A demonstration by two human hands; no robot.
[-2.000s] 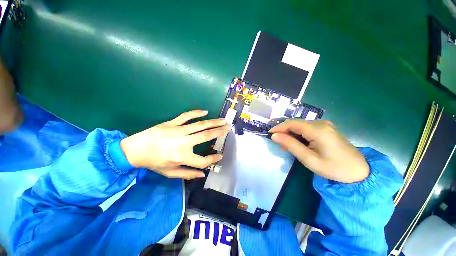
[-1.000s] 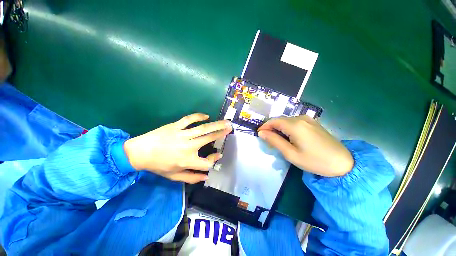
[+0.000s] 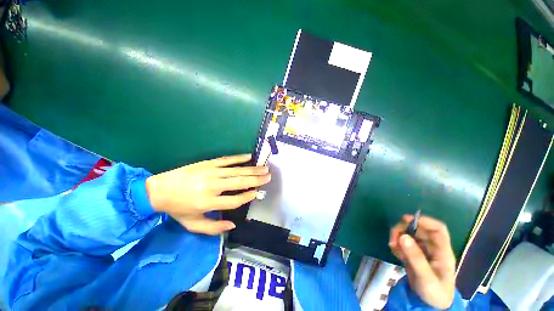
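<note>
An open tablet unit [image 3: 310, 188] lies tilted in front of me, its silver-white panel facing up and a dark rim around it. The main board [image 3: 316, 126] with orange flex patches is at its far end. A black sheet with a white patch [image 3: 322, 67] sticks out beyond that end. My left hand [image 3: 209, 191] is spread, its fingertips resting on the tablet's left edge, near a small black piece [image 3: 273, 144]. My right hand [image 3: 426, 252] is right of the tablet, off it, fingers closed on a small dark pointed tool, which looks like tweezers [image 3: 415, 222].
Tall black strips with yellow and white edges [image 3: 507, 194] stand at the right. Another open tablet [image 3: 537, 64] lies at the far right. A white roll [image 3: 527, 276] is at the lower right. A neighbour's blue sleeve [image 3: 36, 155] is at the left.
My right hand has left the board area and moved right and toward me, with the tool now visible in it. My left hand has shifted slightly down along the tablet's edge.
</note>
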